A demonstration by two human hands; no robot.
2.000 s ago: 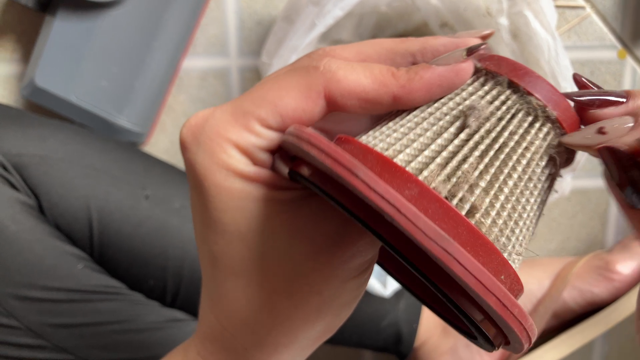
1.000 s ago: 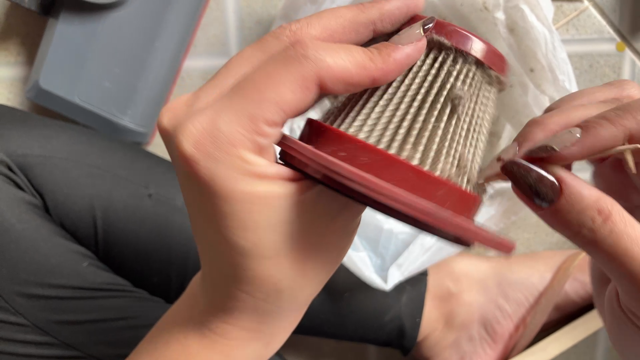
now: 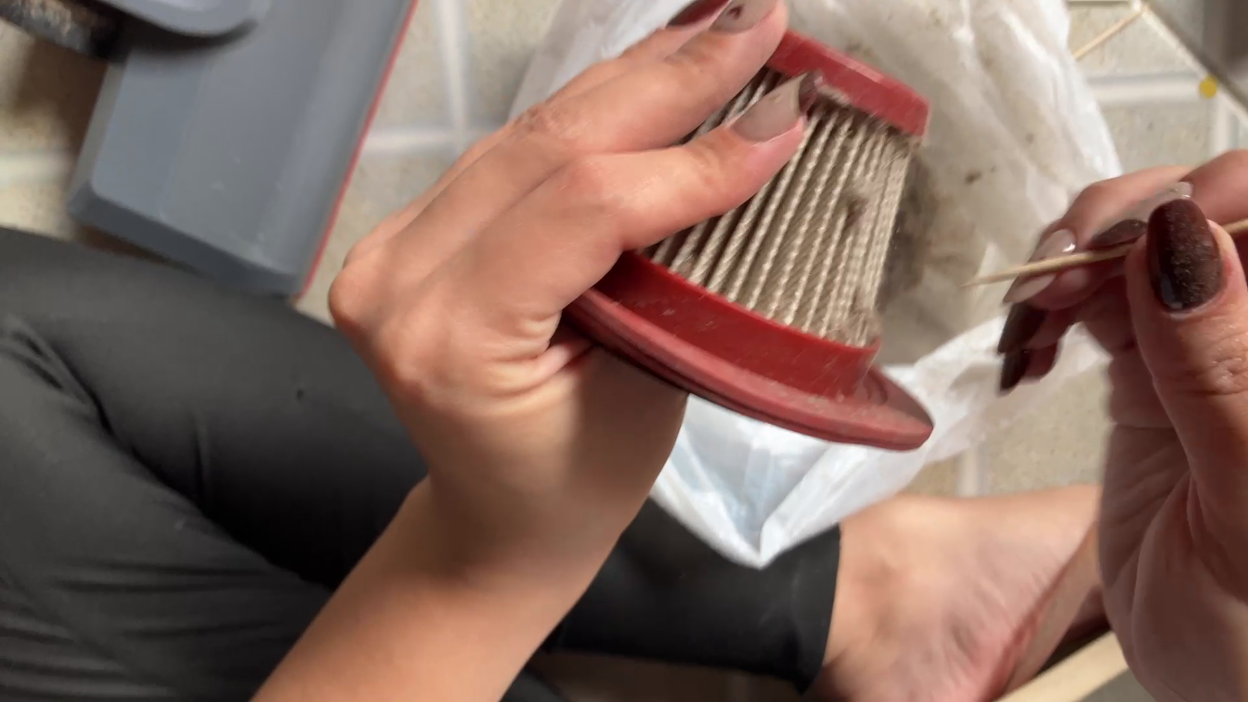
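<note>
My left hand (image 3: 546, 253) is closed around a cone-shaped pleated vacuum filter (image 3: 790, 224) with a red cap and a wide red flanged rim. Two fingers lie across the pleats, and the thumb is hidden. Grey dust clings between the pleats and below the cap. To the right, apart from the filter, my right hand (image 3: 1170, 322) pinches a thin wooden toothpick (image 3: 1063, 265) between thumb and fingers, its point toward the filter. Behind the filter lies a white plastic bag (image 3: 1004, 127) with dust and dark specks on it.
A grey vacuum floor head (image 3: 224, 146) with a red edge lies on the tiled floor at upper left. My black-trousered leg (image 3: 195, 419) and bare foot (image 3: 936, 585) are below. Another thin stick (image 3: 1109, 32) lies at upper right, near a dark-edged object.
My right hand has moved from the filter's small end out to the right, where the toothpick now shows. My left hand has tilted the filter more upright than two seconds ago.
</note>
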